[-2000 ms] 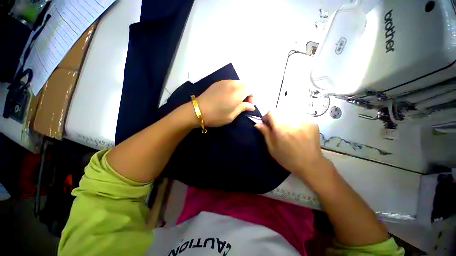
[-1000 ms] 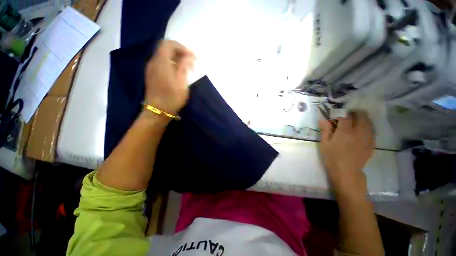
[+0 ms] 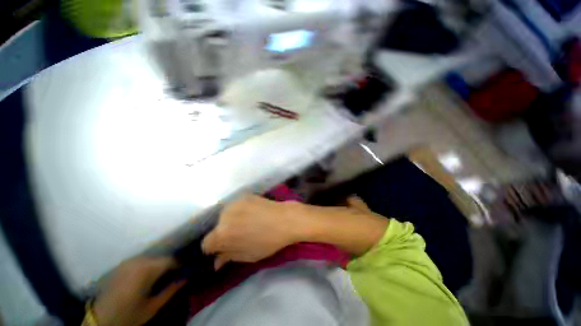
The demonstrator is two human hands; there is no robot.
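Observation:
The frame is blurred. My right hand (image 3: 248,230) is in front of my body at the table's front edge, its fingers curled on dark cloth (image 3: 196,258). My left hand (image 3: 137,288), with a gold bracelet, is low at the left, partly cut off by the lower edge. Dark material shows beside its fingers, but its grip is unclear. Red-handled thread snips (image 3: 278,111) lie on the machine bed. The sewing machine (image 3: 191,54) stands behind them with a lit screen (image 3: 290,41).
Dark cut panels (image 3: 414,210) lie to the right of my right arm, over a brown cardboard edge (image 3: 439,172). The white table (image 3: 83,159) spans the left. A red item (image 3: 503,95) is at the far right. A lime-green shape (image 3: 102,16) is at the top left.
The view has swung right. The snips have left my right hand and lie on the machine bed. My right hand has come back to the table edge; my left hand is lower.

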